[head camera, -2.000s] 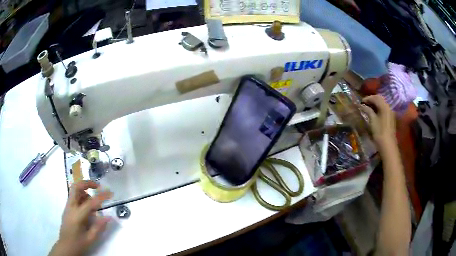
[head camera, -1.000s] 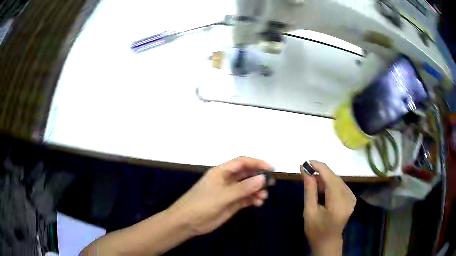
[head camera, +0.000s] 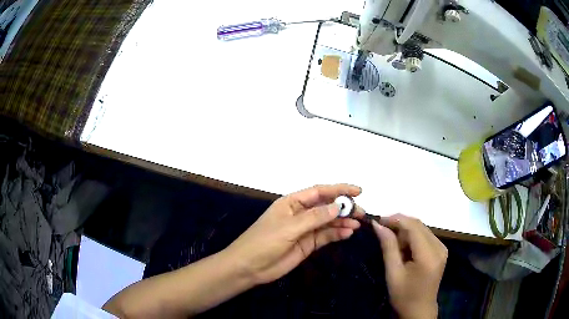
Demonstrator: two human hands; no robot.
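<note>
My left hand point(head camera: 281, 233) pinches a small silver-white round piece point(head camera: 344, 205), a bobbin or bobbin case, with a dark centre, over the table's front edge. My right hand point(head camera: 413, 261) is just right of it, its thumb and finger pinched together. A thin dark line, which looks like black thread point(head camera: 372, 217), runs between the round piece and my right fingertips. Whether my right fingers hide anything else cannot be told.
The sewing machine head point(head camera: 399, 28) stands at the upper right. A screwdriver point(head camera: 249, 28) lies left of it. A phone point(head camera: 527, 149) leans on a yellow tape roll point(head camera: 475, 173), with green scissor handles point(head camera: 506, 213) beside it. Dark plaid cloth point(head camera: 62, 56) is at the left.
The view has turned from the machine down to the table's front edge. My hands have come together there; the silver-and-dark piece in my right fingers a second ago no longer shows there.
</note>
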